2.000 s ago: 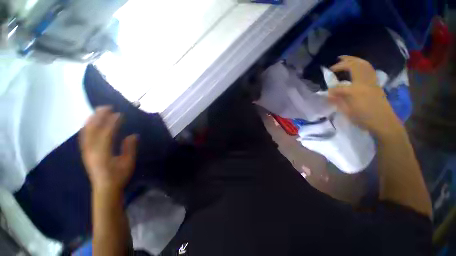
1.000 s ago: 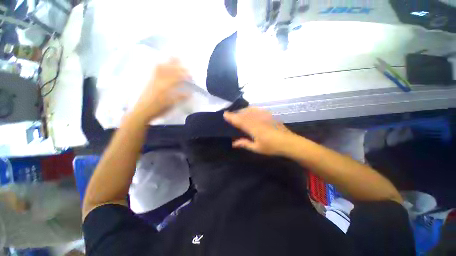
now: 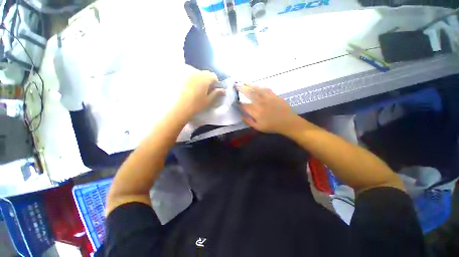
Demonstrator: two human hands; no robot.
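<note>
A white panel (image 3: 214, 114) lies at the table's front edge under both hands. My left hand (image 3: 201, 93) is bent over its left part, fingers pressed on it. My right hand (image 3: 261, 108) has its fingertips at the panel's right edge, close to my left fingertips. Part of a dark garment panel (image 3: 198, 49) shows behind my left hand, and a dark piece (image 3: 88, 135) hangs at the table's left. The white machine (image 3: 302, 7) with JACK lettering stands behind; glare hides the needle area.
A yellow-green and blue tool (image 3: 370, 57) and a flat black rectangle (image 3: 405, 46) lie at the right. A ruler strip (image 3: 332, 90) runs along the front edge. Baskets stand below, a blue one (image 3: 90, 208) at left. A dark cable (image 3: 34, 100) lies at far left.
The view has swung from the basket at right back to the table. My left hand has moved right, close to my right hand, and both now hold the white panel's edge.
</note>
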